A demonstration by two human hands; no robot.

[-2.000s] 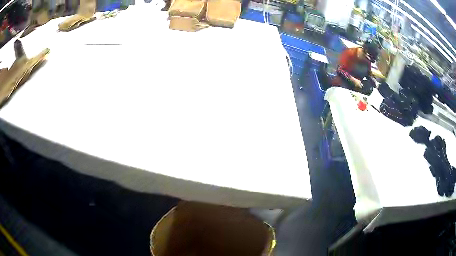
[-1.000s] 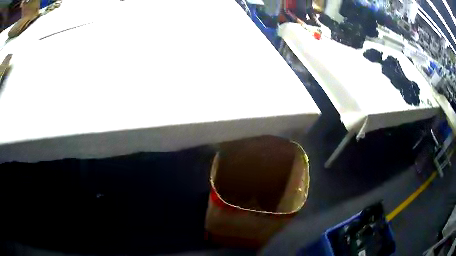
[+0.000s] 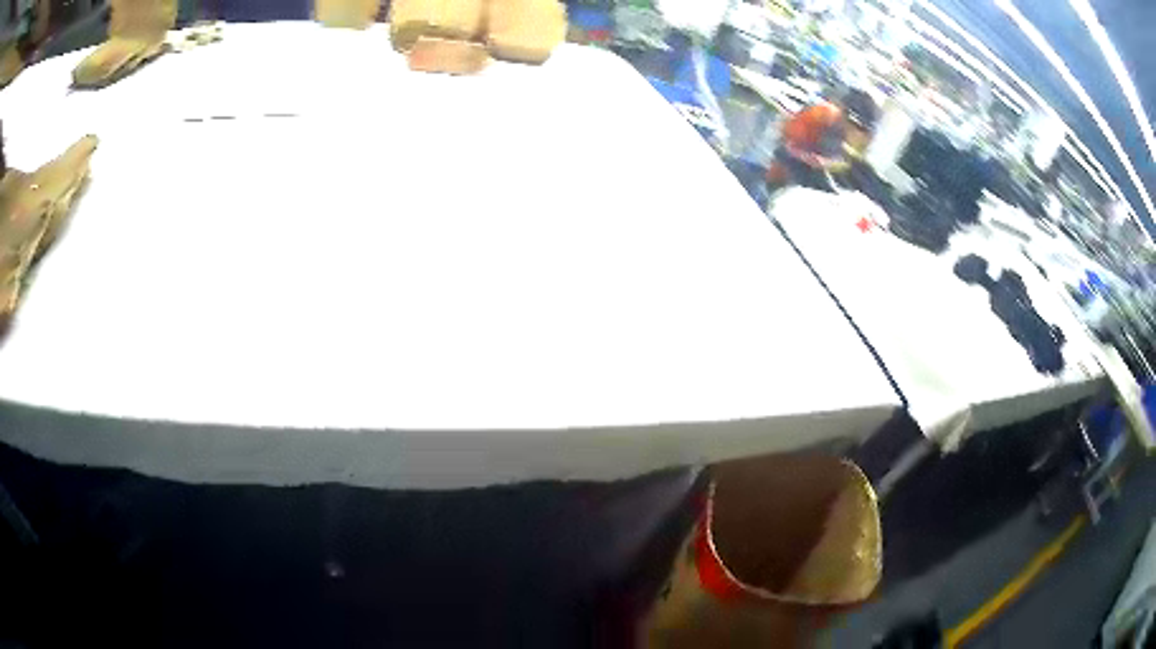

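Neither of my hands is in the picture. A long white table lies nearest in front of me, its front edge running across the lower view. A brown open-topped container with a red patch stands on the floor by the table's right front corner. Its inside is dark and its contents cannot be told. Brown pieces lie at the table's left edge, and stacked brown pieces lie at its far edge.
A second white table stands at the right, with dark items and a small red thing on it. A person in an orange-red top bends beside it. A yellow floor line runs at the lower right.
Since a second ago the view has tilted up and shifted. The brown container appears lower and farther right, the far brown stacks and the person show again, and the blue bin has left the view.
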